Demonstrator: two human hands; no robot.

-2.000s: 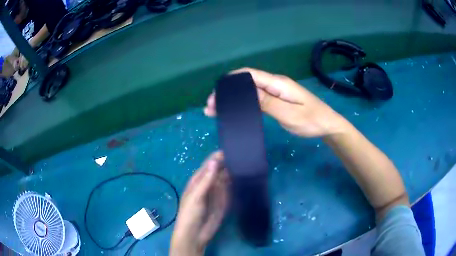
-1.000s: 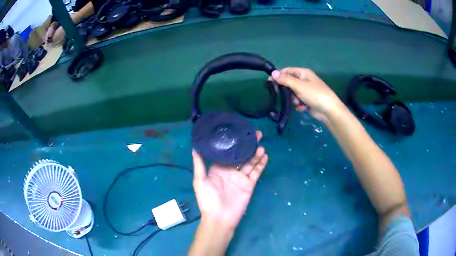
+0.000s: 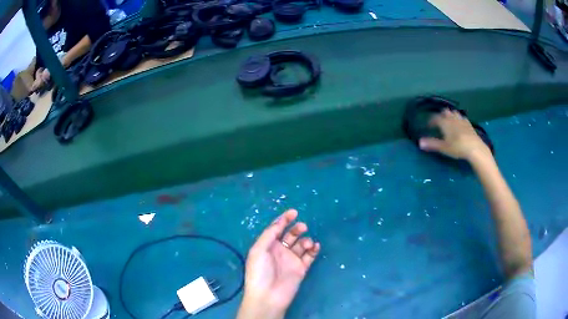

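Observation:
Black headphones (image 3: 416,115) lie on the bench at the right, against the raised green ledge. My right hand (image 3: 458,134) is over them with its fingers spread and hides part of them; whether it touches them I cannot tell. My left hand (image 3: 278,261) is palm up above the bench at the lower middle, fingers curled apart, and holds nothing. Another black headphone set (image 3: 296,90) lies on the green ledge at the upper middle, one round cup to its left.
A white desk fan (image 3: 60,288) stands at the lower left, beside a white power adapter (image 3: 197,295) with a looped black cable. Piled headphones (image 3: 168,37) lie beyond the ledge. A black set (image 3: 73,120) lies by a post. A person (image 3: 75,31) is at the upper left.
The headphones I held have left my hands, and a set now lies on the ledge. My right hand has moved right, over the other set. My left hand is now empty and lower.

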